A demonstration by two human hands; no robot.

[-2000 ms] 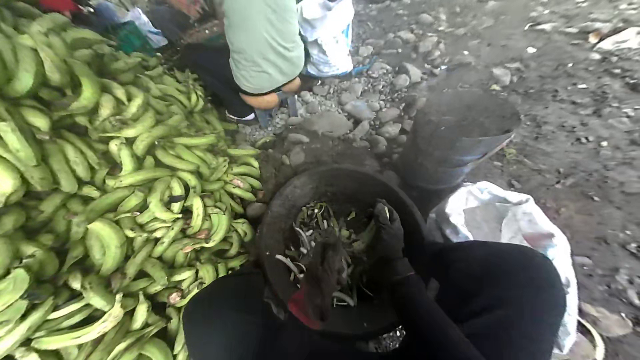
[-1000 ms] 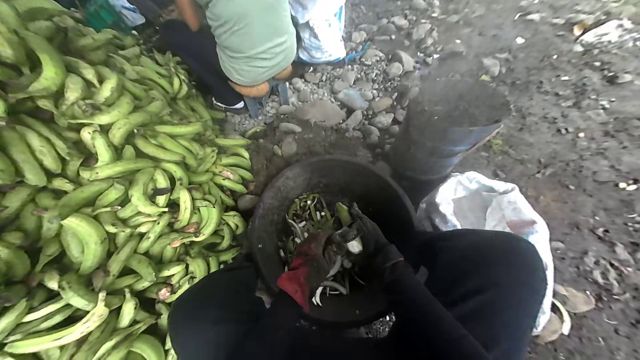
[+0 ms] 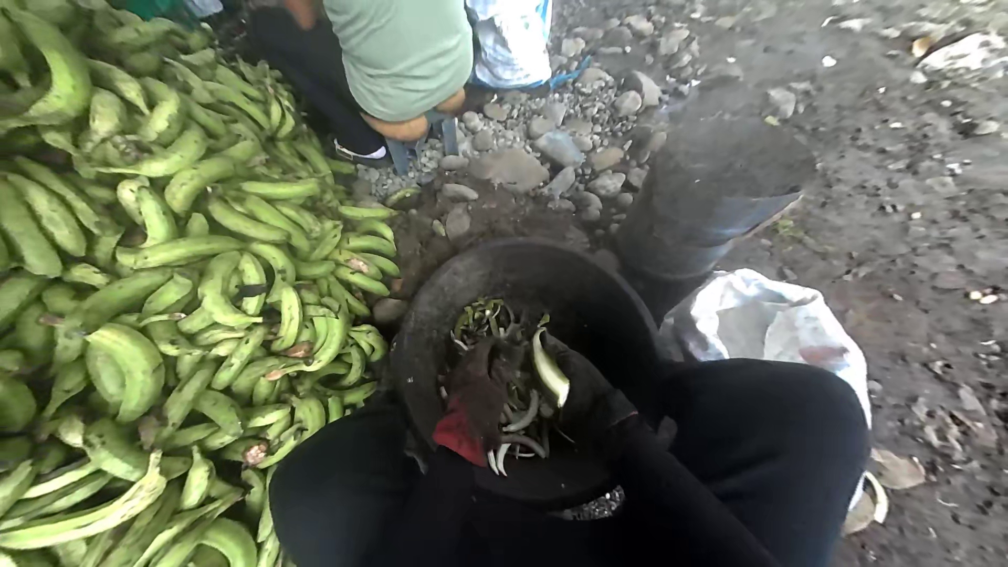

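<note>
A round black tub sits between the knees, with green and pale peel strips inside. My right hand, in a dark glove, holds a partly peeled green plantain over the tub, its pale flesh showing. Beside it on the left is my left hand, in a dark glove with a red cuff, over the peel strips. The left fingers are dark and blurred, so whether they grip anything is unclear.
A large heap of green plantains fills the left side. An open white sack stands by the right knee, behind it a dark metal cylinder. Ahead, a seated person is near another white sack and stones.
The plantain's pale flesh now shows along its length in my right hand. My left hand has shifted slightly over the tub. The view has moved a little.
</note>
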